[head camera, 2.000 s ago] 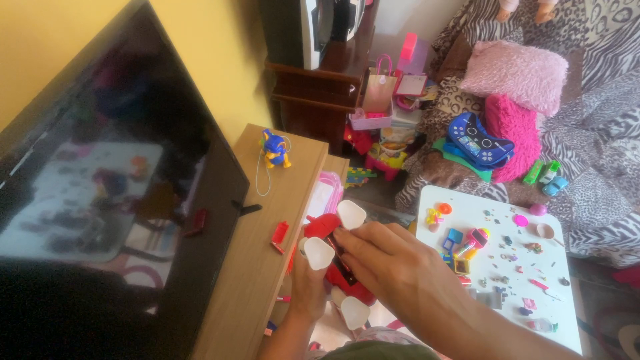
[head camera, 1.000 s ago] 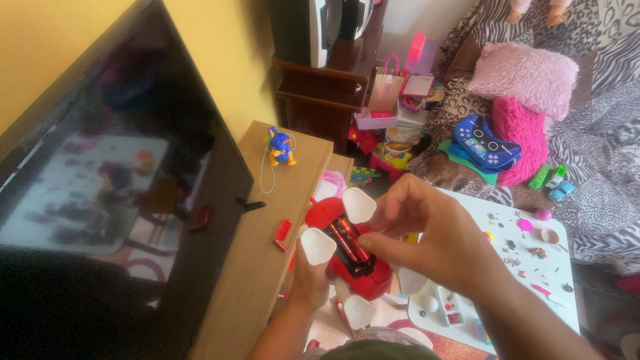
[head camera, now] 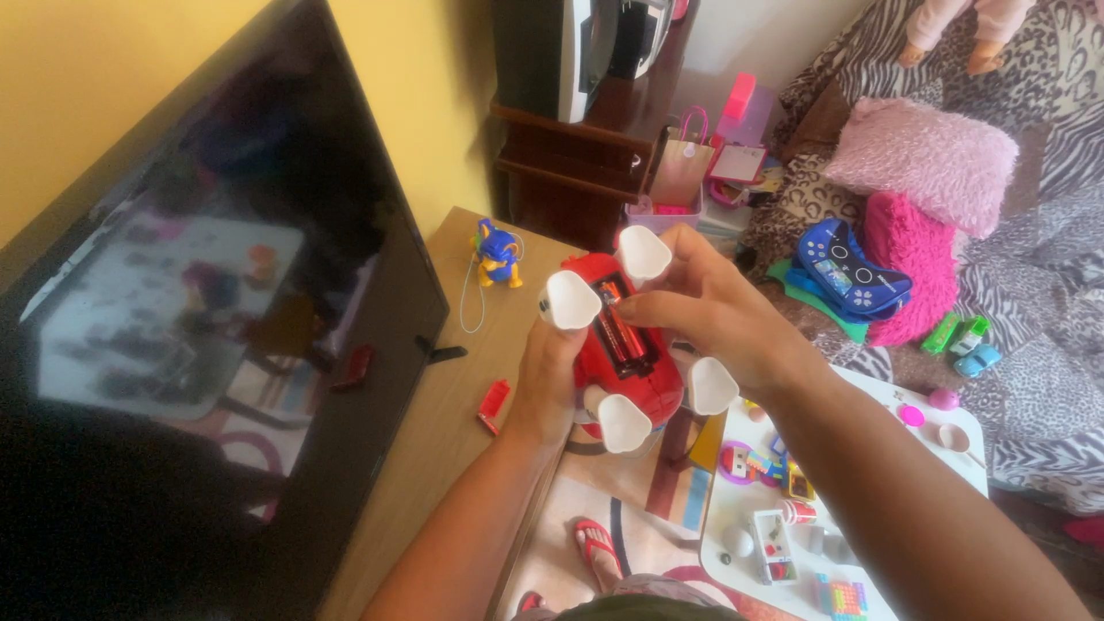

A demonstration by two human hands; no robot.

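Note:
A red plastic toy with four white feet point(head camera: 595, 362) lies belly up in my left hand point(head camera: 549, 379), whose fingers grip its left side. Red batteries point(head camera: 619, 332) sit in the uncovered compartment in its belly. My right hand point(head camera: 711, 302) is at the toy's upper right, its thumb at the upper end of the batteries and its other fingers behind a white foot. The red battery cover point(head camera: 493, 404) rests on the wooden cabinet top, left of my left hand. Whether the right fingers grip the toy is hard to see.
A large television point(head camera: 216, 285) stands at the left on the wooden cabinet point(head camera: 405, 466). A blue and yellow toy dog point(head camera: 497, 254) with a cord stands near the cabinet's far corner. At the right, a white table point(head camera: 871, 517) holds many small toys, beside a patterned sofa point(head camera: 1035, 362).
My right hand covered the toy's belly at first, then was raised off to its right. Now its thumb is at the batteries. The toy appears higher in the view.

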